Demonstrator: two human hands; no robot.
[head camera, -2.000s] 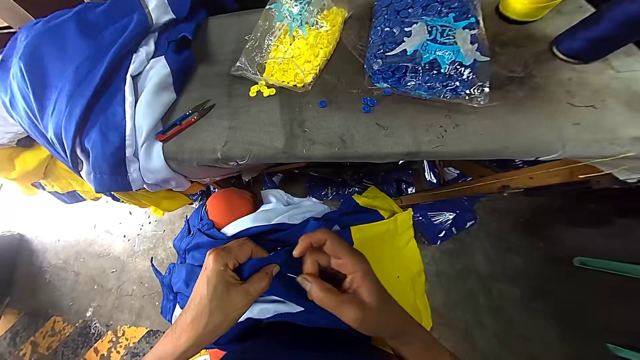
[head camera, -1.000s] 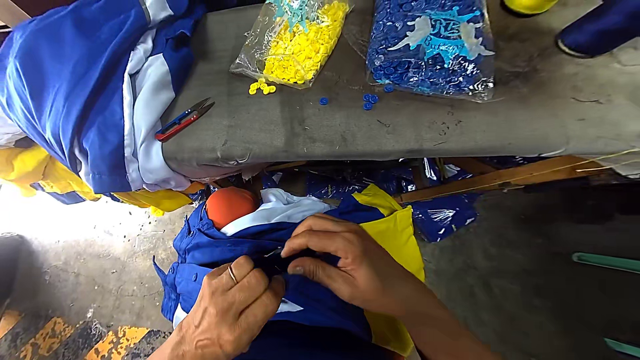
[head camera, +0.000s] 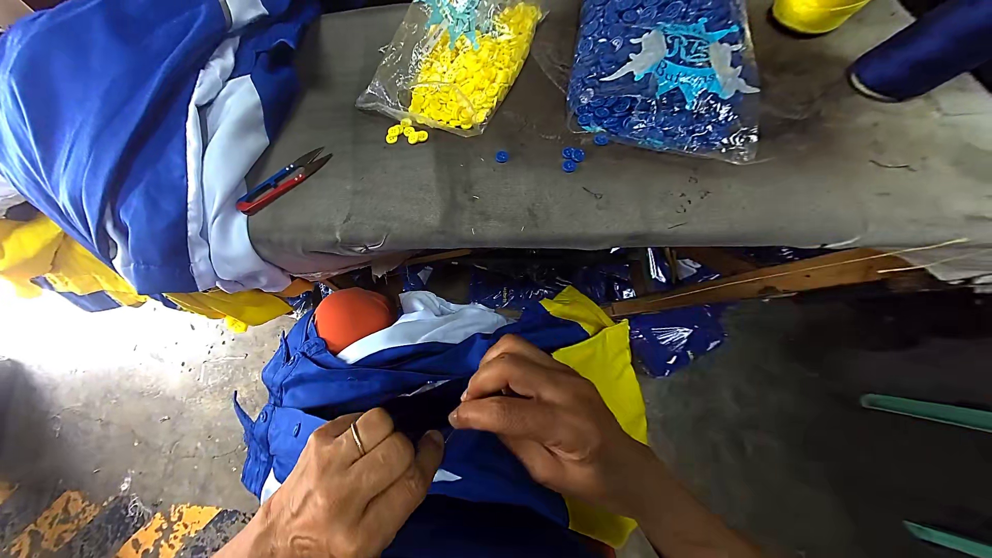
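Note:
A blue garment (head camera: 325, 387) with white and yellow parts lies over my lap, small buttons along its edge. My left hand (head camera: 349, 480), with a ring on one finger, grips a dark blue fold of it. Just to the right, my right hand (head camera: 542, 418) is pinched, thumb against forefinger, close above the cloth; whether a needle or thread is between the fingertips cannot be made out. Beyond the hands, on the grey cloth-covered table (head camera: 434, 201), are thread snips (head camera: 283, 182), a bag of yellow buttons (head camera: 465, 77), a bag of blue buttons (head camera: 659, 77) and some loose buttons (head camera: 570, 159).
Blue and white garments (head camera: 116, 139) hang over the table's left end. Thread spools, one yellow (head camera: 818, 12) and one dark blue (head camera: 922, 54), are at the upper right. Under the table edge runs a wooden bar (head camera: 775, 283). A red-orange rounded thing (head camera: 353, 316) shows beside the garment.
Two seconds ago a thin light thing, like a needle, showed at my right fingertips. My hands came together at the cloth one second ago; now the right fingertips are a little apart from the left.

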